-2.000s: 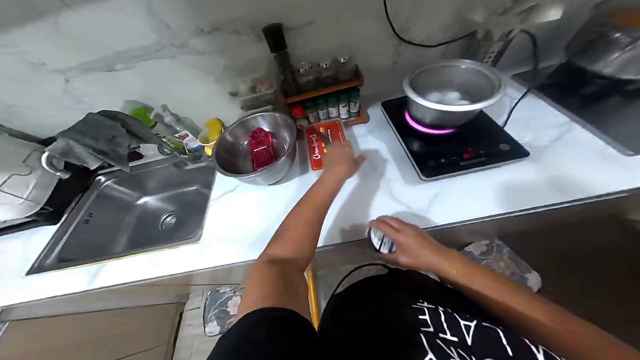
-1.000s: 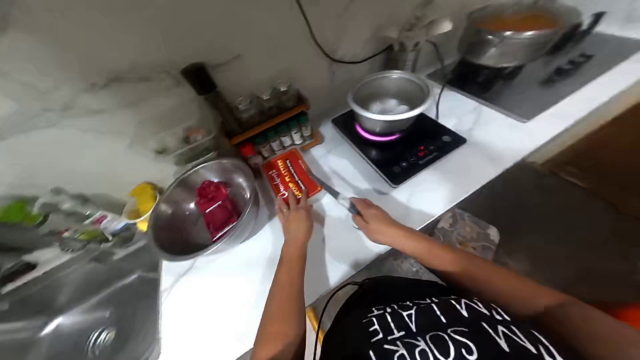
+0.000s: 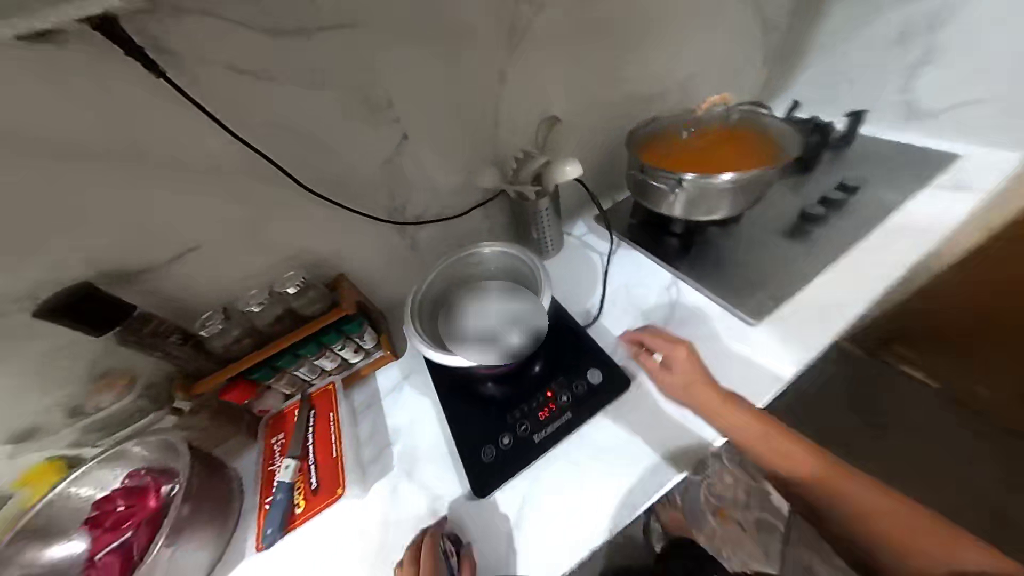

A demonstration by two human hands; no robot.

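My left hand [image 3: 436,552], cut off by the bottom edge, has its fingers around a small dark and white object [image 3: 453,549] that I cannot identify. My right hand [image 3: 672,368] is over the counter just right of the black portable cooktop [image 3: 532,408], fingers bent; a small pale spot shows at them, and whether they hold anything is unclear. A metal pot [image 3: 424,320] with blurred whitish contents stands on the cooktop, whose display glows red. Left of it, a knife with a grey-blue handle [image 3: 280,500] lies on a red printed board or packet [image 3: 324,456].
At lower left is a steel bowl [image 3: 188,512] with a dark pink bundle [image 3: 132,520]. Behind stands a wooden spice rack [image 3: 376,320] with jars. A utensil holder [image 3: 538,224] and a large pot of orange food [image 3: 696,196] on a hob are farther right. A black cord [image 3: 320,192] crosses the wall.
The knife has gone from my right hand onto the red item. My left hand has left that item, and my right hand is now beside the cooktop. The view has swung right.
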